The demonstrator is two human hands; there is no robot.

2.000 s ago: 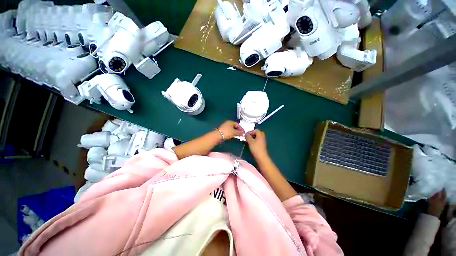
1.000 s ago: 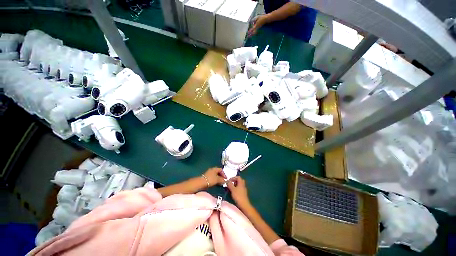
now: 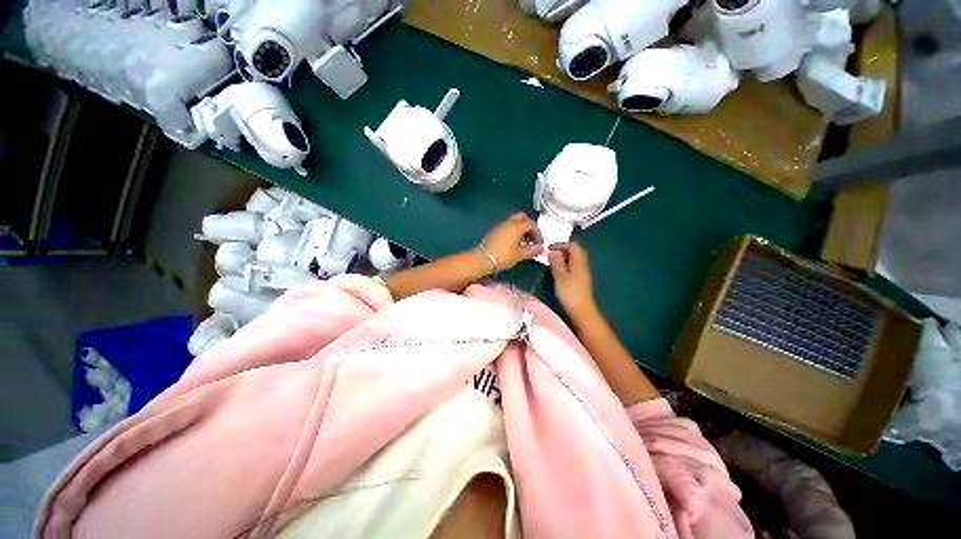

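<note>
A white dome camera [image 3: 580, 181] lies on the green bench in front of me, its mounting bracket [image 3: 553, 233] pointing toward me and one thin antenna out to the right. My left hand [image 3: 513, 241] and my right hand [image 3: 570, 272] are both at the near end of the bracket, fingertips pinched close together. Whether a small part sits between the fingertips is too small to tell. A second white camera [image 3: 419, 146] stands alone to the left, with its antenna up.
A carton [image 3: 782, 396] with a grey grid of small rectangles is at the right. White cameras are piled on a cardboard sheet [image 3: 729, 137] behind, and rows of cameras [image 3: 136, 65] fill the back left. A blue crate [image 3: 150, 353] and more white units are below left.
The view tipped forward, then back down, so the bench shifted in the picture. Both hands stay at the same camera's bracket, and the cameras keep their places.
</note>
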